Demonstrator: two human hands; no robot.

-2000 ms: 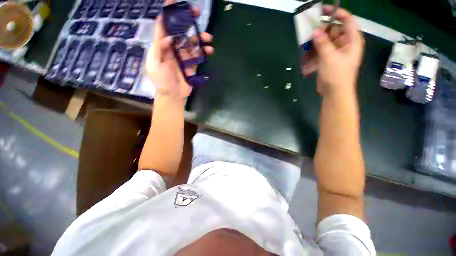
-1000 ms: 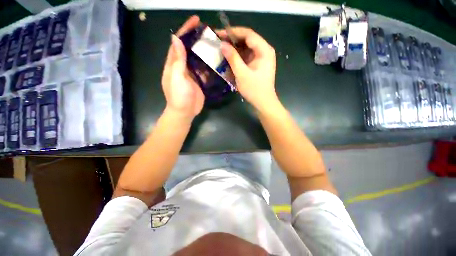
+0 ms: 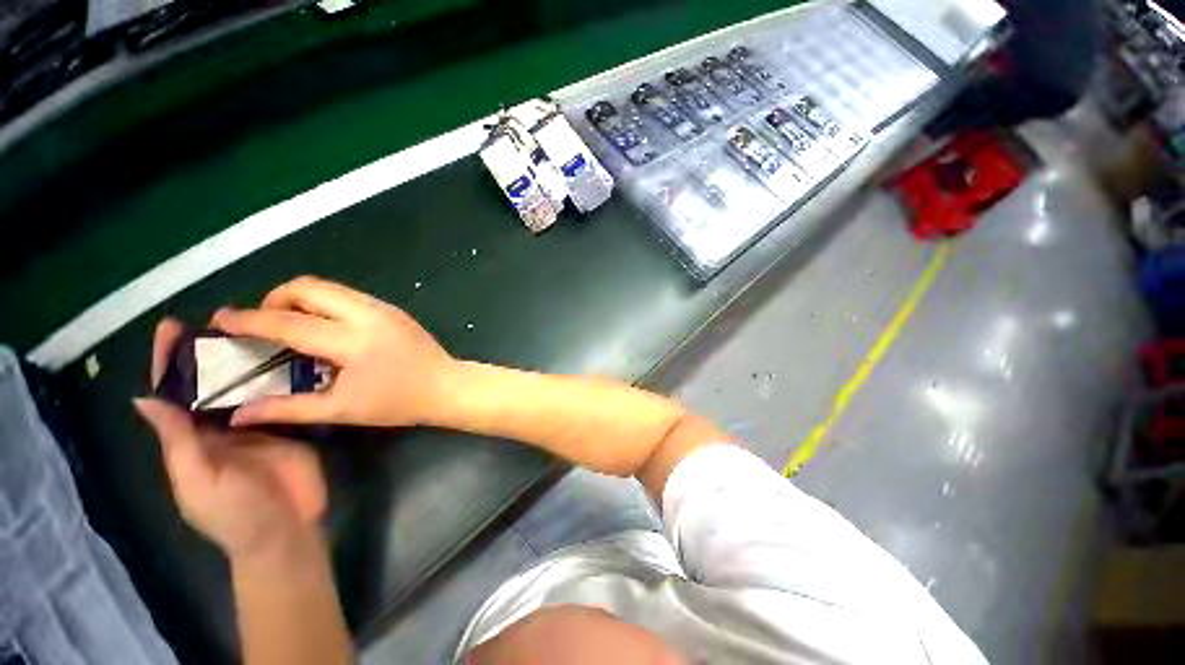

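My left hand (image 3: 241, 483) holds the dark front housing (image 3: 178, 374) from below at the far left. The mainboard (image 3: 241, 369), with its white lower part and a blue band, lies over the housing. My right hand (image 3: 357, 357) is on top with its fingers around the board's right end. Thin dark tweezers (image 3: 247, 378) run from the right hand across the white part. How deep the board sits in the housing is hidden by the fingers.
Loose boards (image 3: 546, 169) stand in two groups beside the clear board tray (image 3: 728, 214). A white rail (image 3: 280, 237) borders the green belt (image 3: 247, 124). A translucent tray (image 3: 59, 520) is at the left edge. A red object (image 3: 959, 185) is beyond the bench.
The view has turned to the right, so the hands now show at the far left. The board has gone from tilted above the housing to lying over it, and the tweezers now cross it.
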